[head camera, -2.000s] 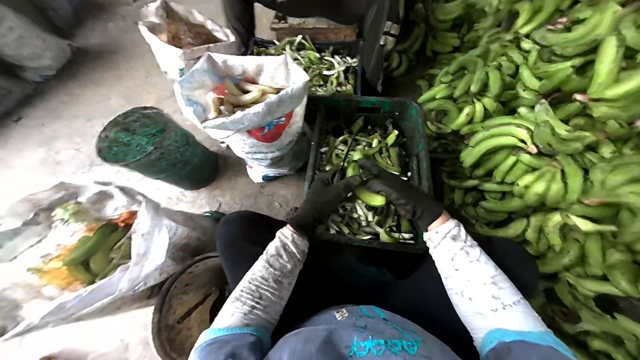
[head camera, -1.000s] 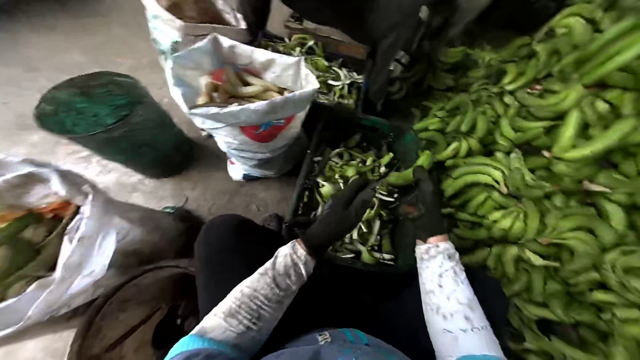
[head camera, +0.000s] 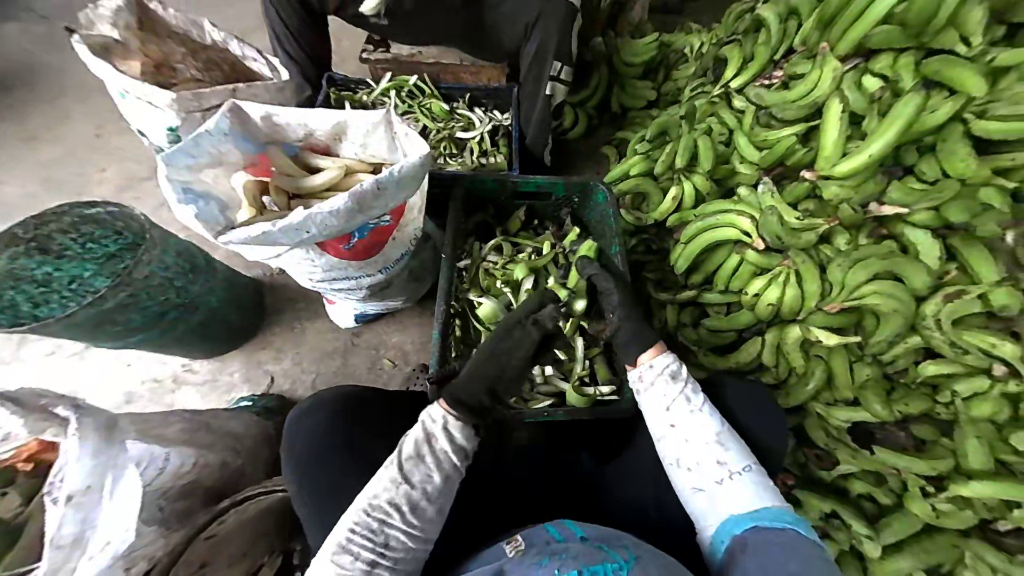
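Note:
Over a dark green plastic crate (head camera: 445, 320) of plantain peels (head camera: 492, 264), both of my hands wear black gloves. My right hand (head camera: 612, 308) grips a green plantain (head camera: 582, 276), held roughly upright near the crate's right side. My left hand (head camera: 508, 352) is beside its lower end, fingers bent toward it; whether it holds a tool is hidden. Left of the crate stands a white woven sack (head camera: 320, 232) with peeled plantains (head camera: 308, 180) in it. A large heap of green plantains (head camera: 784, 288) lies to the right.
A person (head camera: 544, 64) sits opposite, behind a second crate (head camera: 514, 128) of peels. A dark green bucket (head camera: 184, 296) stands at left. Another open sack (head camera: 136, 96) is at the back left, and a white sack (head camera: 160, 472) lies at the lower left beside a round container (head camera: 240, 532).
The plantain in my right hand pointed up and left over the crate's right edge area; it is now more upright over the peels, with my hands closer together. The view has shifted.

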